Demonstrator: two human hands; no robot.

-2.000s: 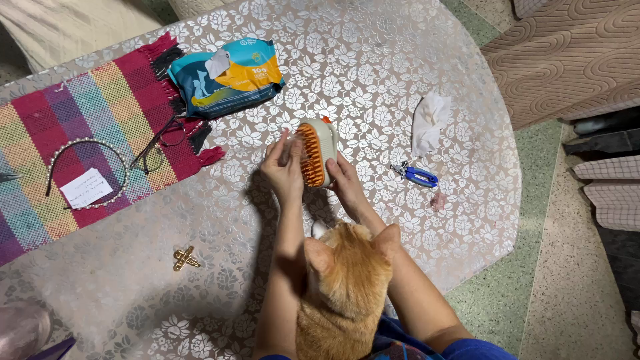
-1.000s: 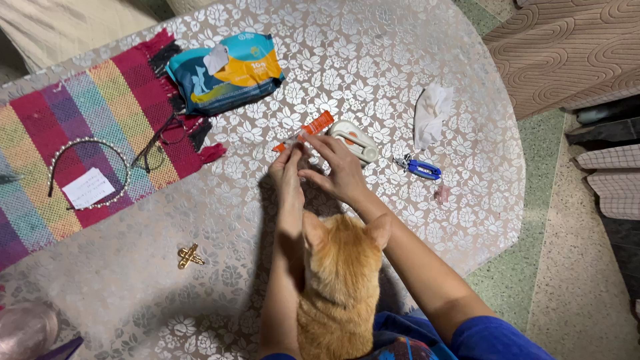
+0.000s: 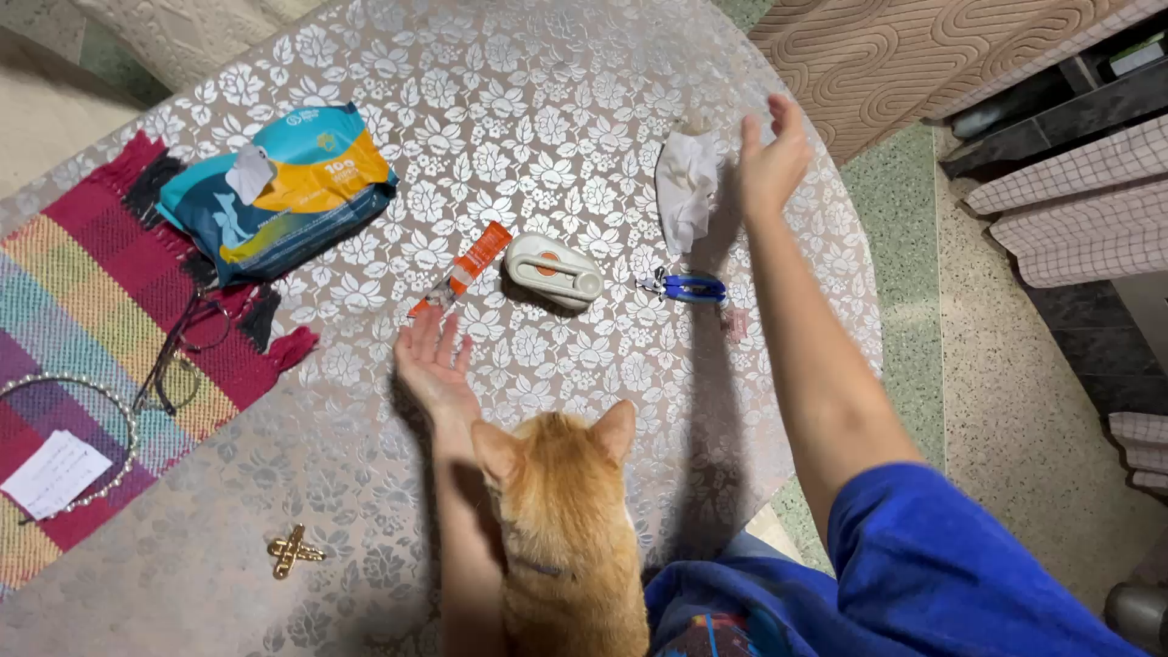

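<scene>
My left hand (image 3: 438,365) is palm up with its fingers apart, the fingertips at the lower end of an orange treat sachet (image 3: 463,268); it grips nothing. To the sachet's right a pale pet brush (image 3: 552,271) lies with its back up, its bristles hidden. My right hand (image 3: 774,164) is raised at the right, fingers apart and holding nothing, near a crumpled white wipe (image 3: 686,190). Below the wipe lie blue nail clippers (image 3: 693,288) with metal jaws. An orange cat (image 3: 566,493) sits between my arms, facing the table.
A wet wipes pack (image 3: 278,196) rests at the upper left, beside a woven checked runner (image 3: 119,274). On the runner are eyeglasses (image 3: 173,356), a pearl headband (image 3: 128,420) and a paper note (image 3: 55,474). A gold hair clip (image 3: 294,551) lies lower left. The table's edge curves at right.
Two seconds ago both hands were on the brush, its orange bristles showing; now it lies bristles down. My hands, together at the sachet one second ago, are apart, the right one far up and right.
</scene>
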